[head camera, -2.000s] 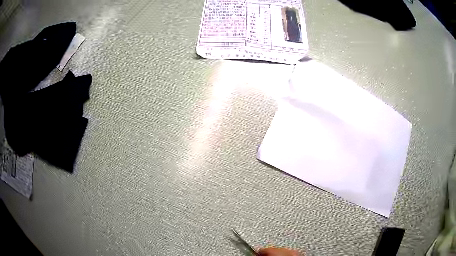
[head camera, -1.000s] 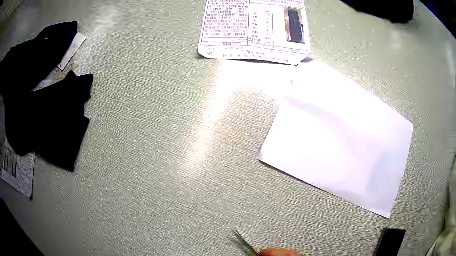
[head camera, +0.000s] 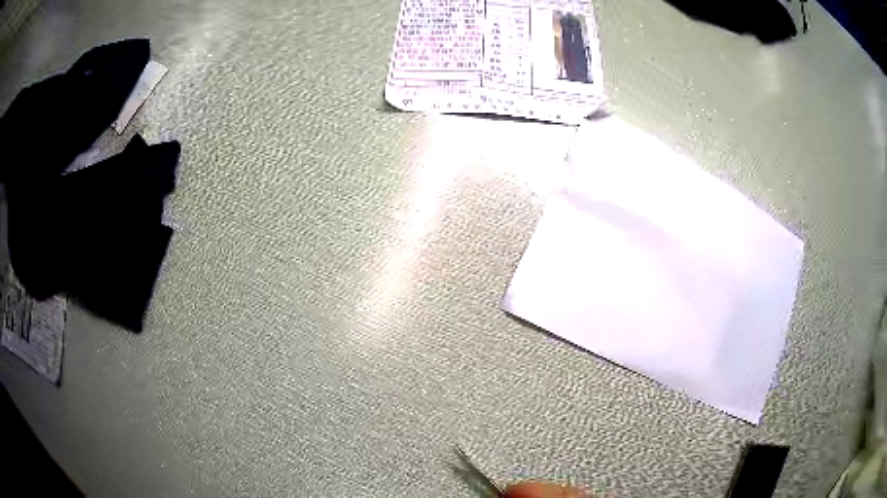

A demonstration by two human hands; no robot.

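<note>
A small piece of what looks like my right hand shows at the bottom edge, mostly cut off by it. Thread snips stick out from its fingertip, their thin pointed blades towards the upper left, over the table and touching no cloth or paper. My left hand is out of the picture. A blank white sheet lies tilted on the table, right of centre. A printed spec sheet with a small dark garment picture lies at the top, beside the white sheet's upper corner.
The grey speckled table fills most of the view. A folded dark garment lies at left, with a paper tag beside it and a printed ticket partly under it. A black smartphone is bottom right. Pale cloth is at the right edge; dark cloth is top right.
The dark cloth at the top right edge has shifted and changed outline slightly. My visible hand and the snips have stayed almost in place.
</note>
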